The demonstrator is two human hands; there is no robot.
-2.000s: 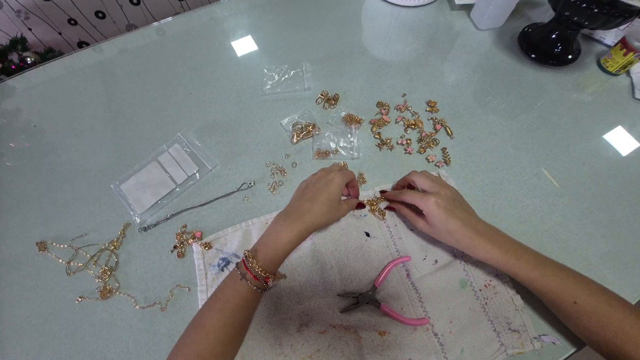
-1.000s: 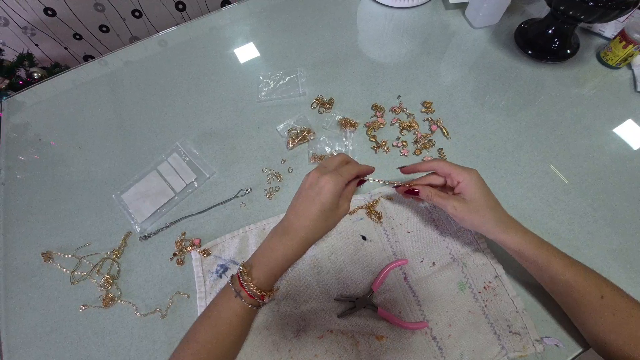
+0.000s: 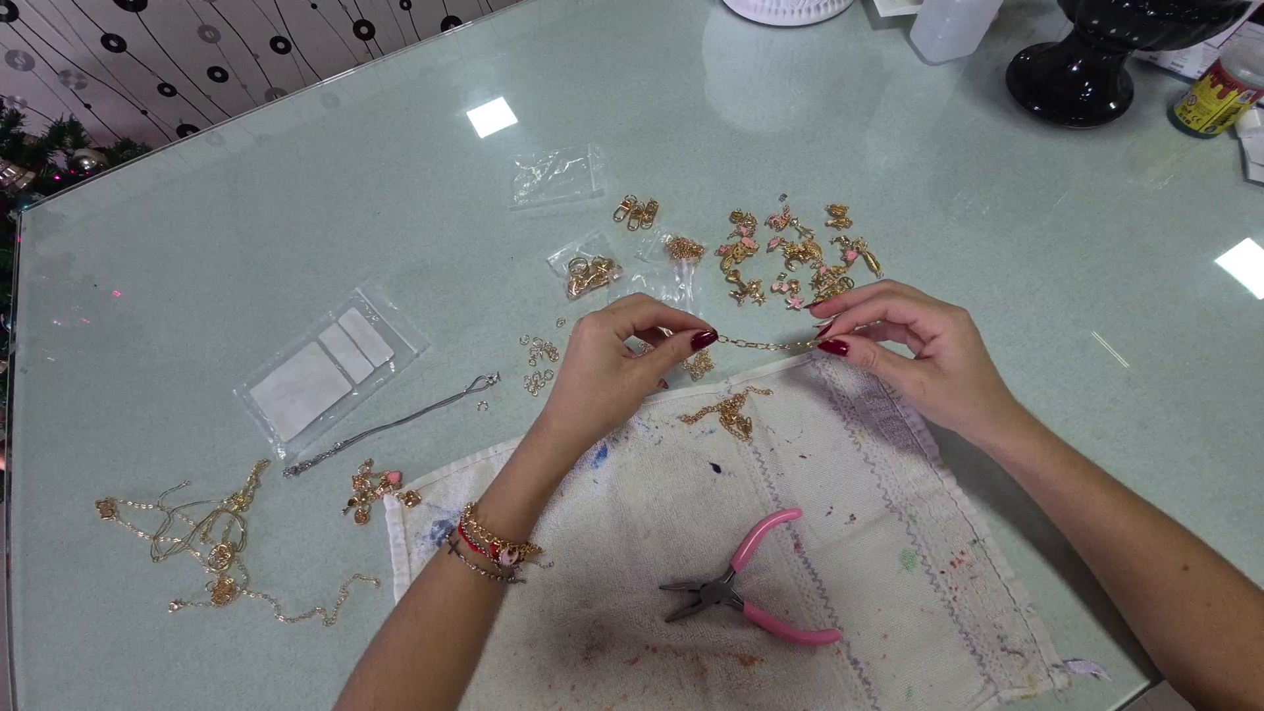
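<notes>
A short gold link chain point(image 3: 765, 345) is stretched between my two hands, above the top edge of a paint-stained white cloth point(image 3: 632, 533). My left hand point(image 3: 632, 365) pinches one end between thumb and forefinger, and my right hand point(image 3: 913, 355) pinches the other. Just below the chain, a small heap of gold chain point(image 3: 729, 413) rests on the cloth. Nearer me lie pliers with pink handles point(image 3: 736, 591), their jaws apart. Gold and pink charms point(image 3: 795, 252) are spread beyond my right hand. Small gold jump rings point(image 3: 538, 363) lie left of my left hand.
Left on the glass-topped table are a silver chain point(image 3: 395, 423), a bag of white cards point(image 3: 331, 373), tangled gold necklaces point(image 3: 217, 553) and a charm cluster point(image 3: 370, 489). Beyond are gold clasps point(image 3: 636, 212), bagged gold findings point(image 3: 588, 272), a black pedestal bowl point(image 3: 1076, 79) and a yellow-labelled jar point(image 3: 1217, 94).
My hands have moved apart, and the chain now spans a wider gap between them. Two seconds ago both hands were at the gold chain heap, which has since been left on the cloth.
</notes>
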